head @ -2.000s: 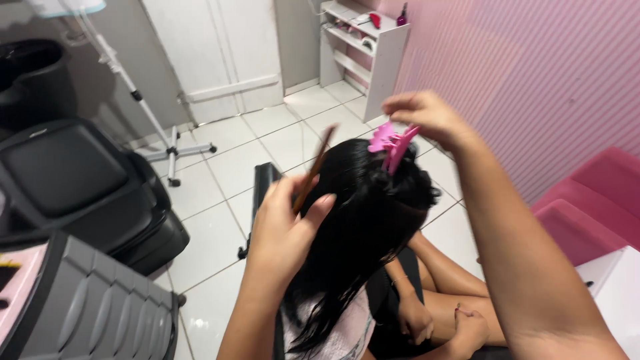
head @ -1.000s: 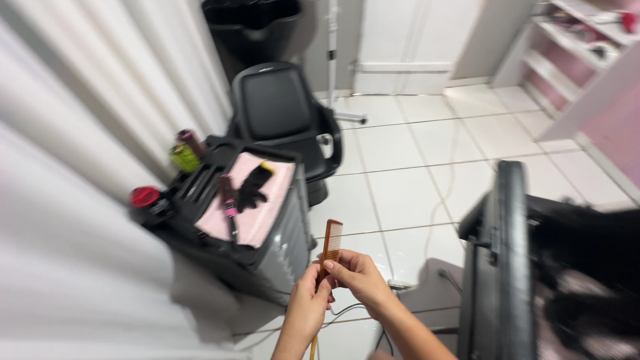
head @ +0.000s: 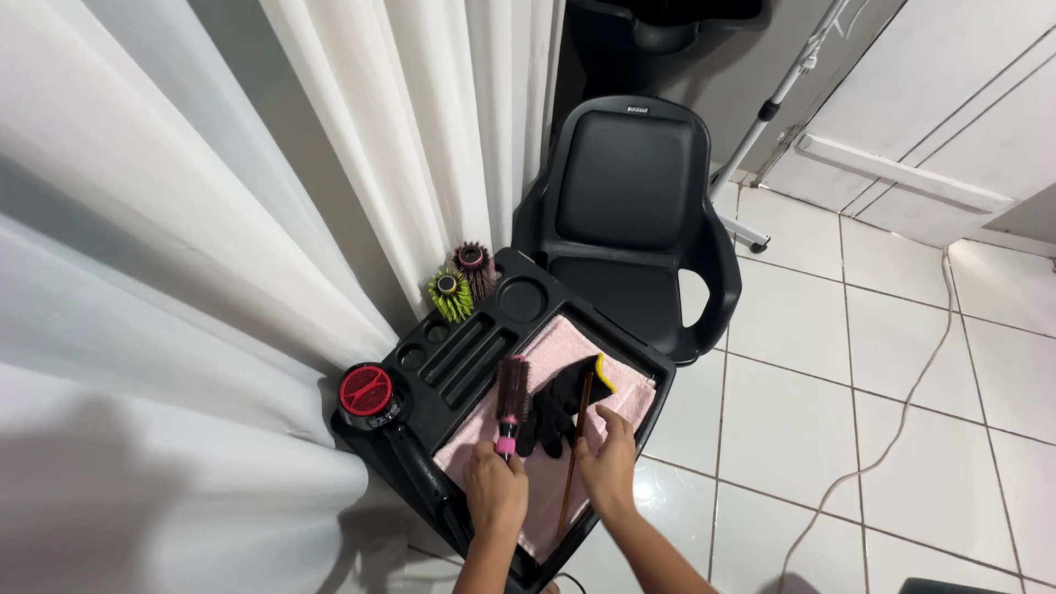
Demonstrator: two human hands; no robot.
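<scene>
My left hand (head: 497,488) is closed around the handle of a round hairbrush (head: 513,392) with a pink collar, its bristled barrel pointing away from me over the trolley tray. Just right of it, my right hand (head: 609,458) has its fingers apart beside a brown tail comb (head: 576,445); whether the fingertips touch the comb cannot be told. The comb lies over a pink towel (head: 561,338) and partly across a black glove (head: 549,412) with a yellow cuff edge.
The black trolley (head: 495,318) holds a green round brush (head: 450,295), a dark round brush (head: 473,268) and a hair dryer (head: 367,392) with a red grille. Behind stands a black salon chair (head: 631,181). White curtains (head: 396,148) hang at left; a cable (head: 899,421) crosses the tiled floor.
Both hands held the comb together one second ago; now it lies on the tray and my left hand has taken the round brush from the towel. The view has swung left, away from the seated person.
</scene>
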